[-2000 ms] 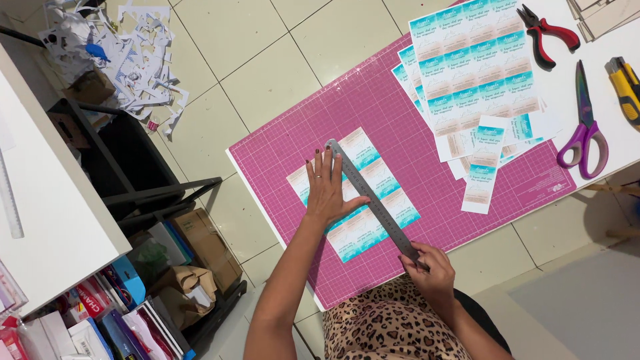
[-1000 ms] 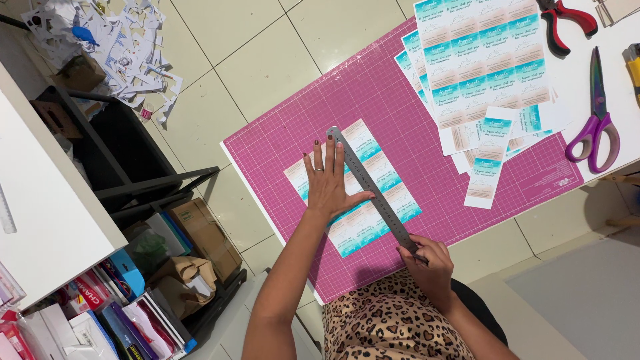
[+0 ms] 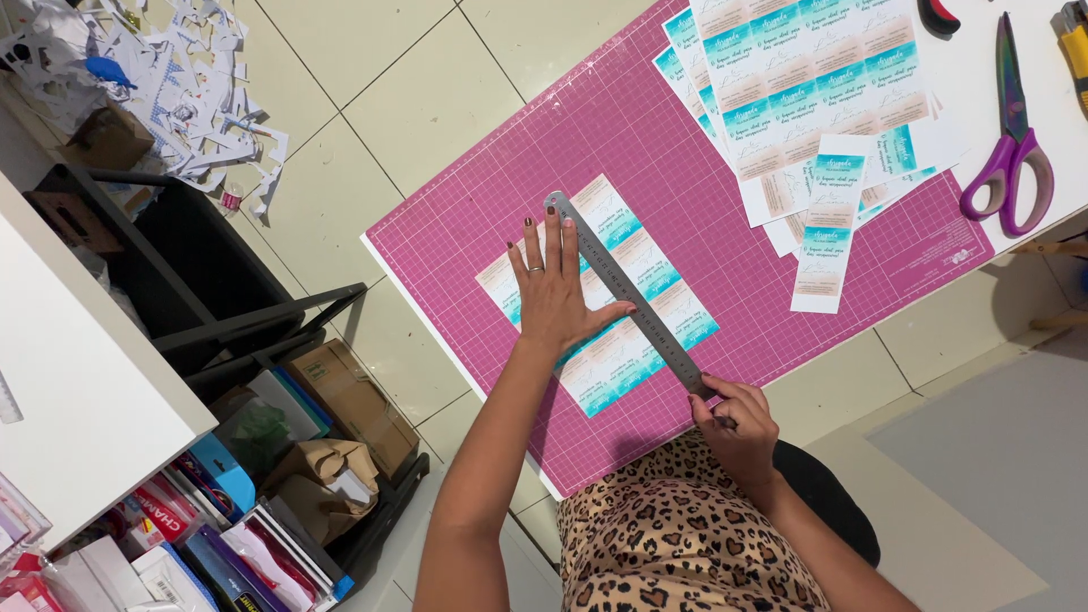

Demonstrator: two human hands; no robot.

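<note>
A steel ruler (image 3: 631, 297) lies diagonally across a printed card sheet (image 3: 671, 297) on the pink cutting mat (image 3: 595, 136). My left hand (image 3: 557, 297) is spread flat, fingers apart, pressing on the sheet and on the ruler's left edge. At the ruler's near end is my right hand (image 3: 738, 421); its fingers are curled around a small dark tool, mostly hidden, and touch the ruler's end. More printed sheets (image 3: 807, 76) are stacked at the mat's upper right, with a cut strip of cards (image 3: 829, 225) over their lower edge.
Purple-handled scissors (image 3: 1011, 153) lie at the right, near a yellow utility knife (image 3: 1075, 51) and a red-and-black tool handle (image 3: 939, 15). Paper scraps (image 3: 195, 93) are heaped at upper left. A black shelf frame (image 3: 255, 327) and a white tabletop (image 3: 76, 382) stand at the left.
The view has shifted slightly. My left hand stays spread on the ruler and sheet, and my right hand remains at the ruler's near end, its fingers now touching the end.
</note>
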